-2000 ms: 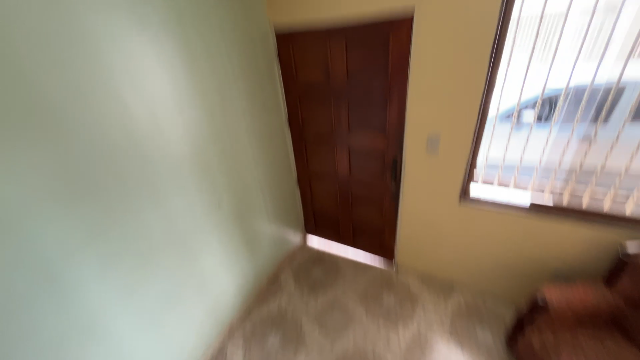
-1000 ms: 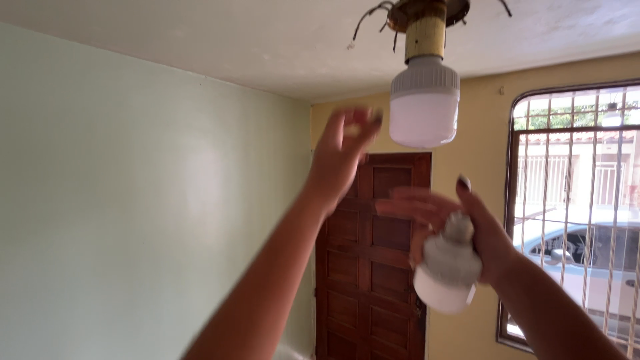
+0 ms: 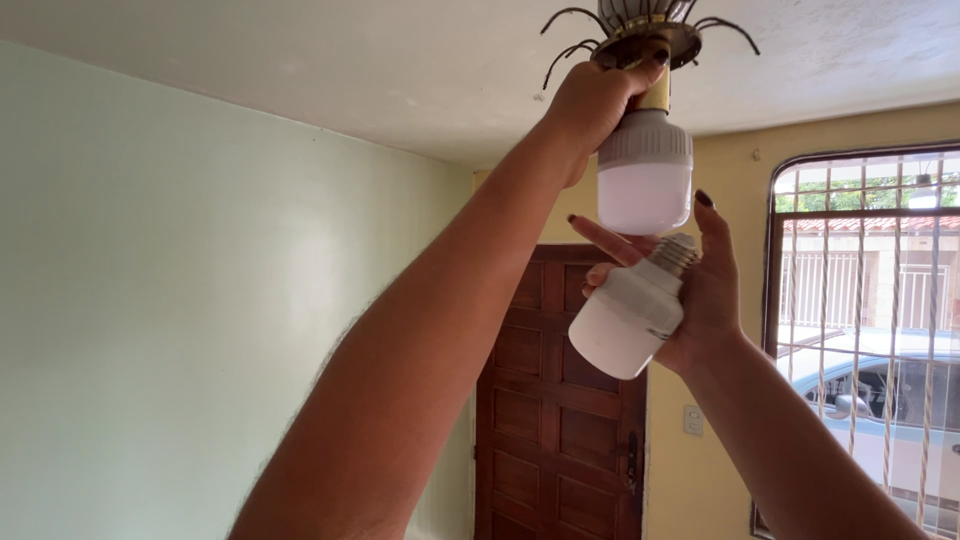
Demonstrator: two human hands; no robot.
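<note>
My left hand (image 3: 604,101) is raised and grips the yellowish socket sleeve (image 3: 657,90) of a ceiling lamp fixture (image 3: 686,43), just under its round metal plate. An LED bulb (image 3: 645,180) with a ribbed collar hangs base-up from that sleeve. Below it my right hand (image 3: 694,289) holds a second LED bulb (image 3: 626,319) against the palm and lower fingers, its screw base tilted up to the right. The thumb and index finger of that hand are spread near the underside of the hanging bulb.
Curved dark metal arms (image 3: 731,28) stick out from the fixture. Beyond stand a brown panelled wooden door (image 3: 562,420), a wall switch plate (image 3: 693,420) and a barred window (image 3: 862,214) with a car (image 3: 870,390) outside. A pale green wall (image 3: 187,262) runs along the left.
The view has risen from the door and floor to the ceiling lamp. My left hand has moved up and taken hold of the socket sleeve. My right hand still holds the second bulb.
</note>
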